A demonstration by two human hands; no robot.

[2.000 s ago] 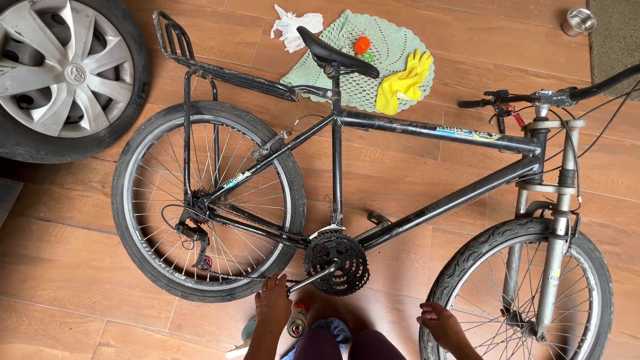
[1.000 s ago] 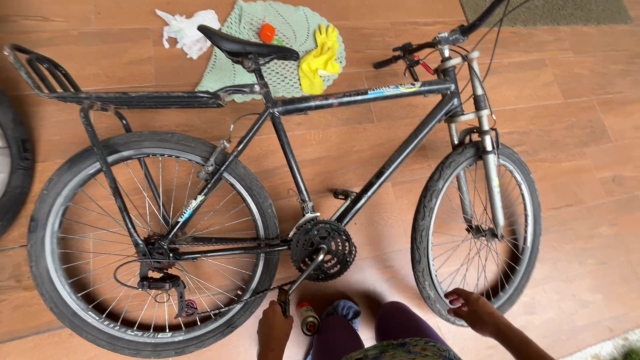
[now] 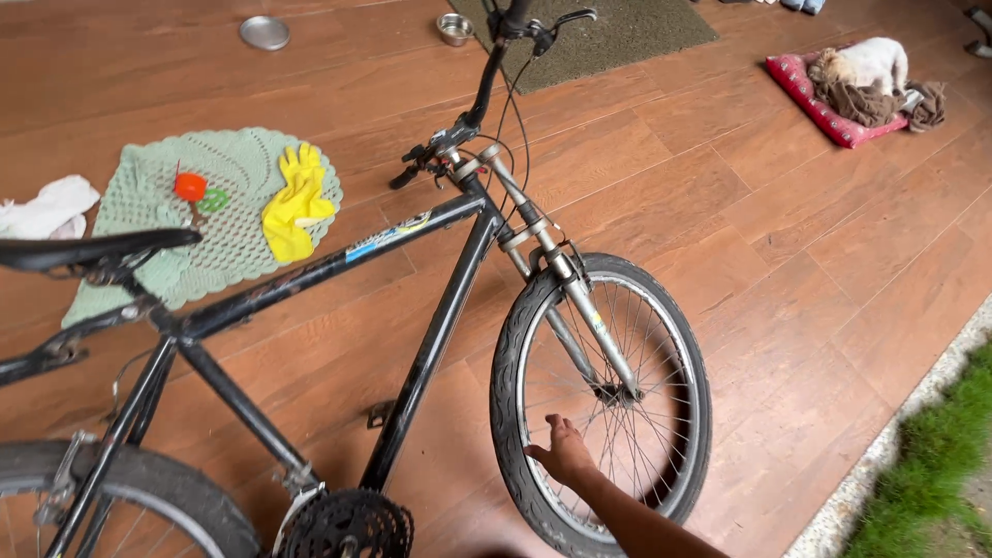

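Observation:
A black bicycle frame [image 3: 422,356] stands across the view, with its silver suspension fork [image 3: 583,294] and front wheel [image 3: 694,372] at the right. My right hand [image 3: 564,451] is over the left part of the front wheel, fingers apart and holding nothing; whether it touches the tire or spokes is unclear. The chainrings [image 3: 349,523] are at the bottom edge. The black saddle [image 3: 85,246] and part of the rear wheel [image 3: 155,484] show at the left. The handlebar [image 3: 484,93] reaches up to the top edge. My left hand is out of view.
A green crocheted mat [image 3: 232,256] on the tiled floor bears a yellow rubber glove [image 3: 298,205] and an orange item [image 3: 190,186]. A white cloth [image 3: 58,205], metal bowl [image 3: 455,29], round metal lid [image 3: 264,33] and doormat [image 3: 612,39] lie around. A dog [image 3: 872,63] rests on a red cushion [image 3: 806,93]. Grass [image 3: 922,465] borders the right.
The view has swung right and nearer the front wheel. My left hand, by the crank before, has left the view. My right hand was near the front tire in both earlier frames.

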